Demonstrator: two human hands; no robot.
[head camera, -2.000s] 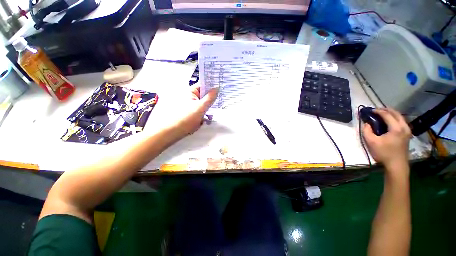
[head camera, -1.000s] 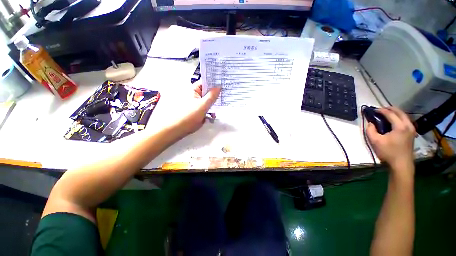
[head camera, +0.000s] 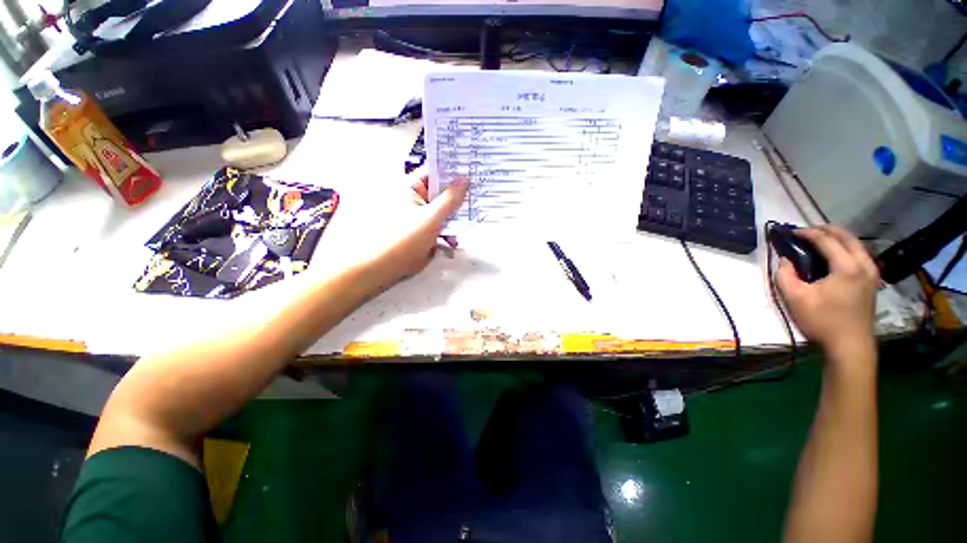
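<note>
A white printed form (head camera: 541, 159) with a ruled table is held upright over the middle of the desk. My left hand (head camera: 424, 228) grips its lower left edge, thumb on the front; the fingers behind are hidden. The form covers part of a black keyboard (head camera: 700, 196), whose number pad shows at its right. My right hand (head camera: 832, 286) rests over a small black corded mouse (head camera: 797, 252) at the desk's right. A black pen (head camera: 569, 269) lies on the desk below the form.
A patterned black pouch (head camera: 239, 235), an orange drink bottle (head camera: 101, 149) and a black printer (head camera: 191, 90) are at left. A grey-white label printer (head camera: 869, 143) stands at right. A monitor (head camera: 493, 11) is behind. The desk's chipped front edge (head camera: 477, 345) runs across; loose papers (head camera: 376, 85) lie behind.
The view has shifted slightly over the desk. The form is a little higher and more upright in view than two seconds ago. My left hand still holds it, and my right hand stays on the mouse.
</note>
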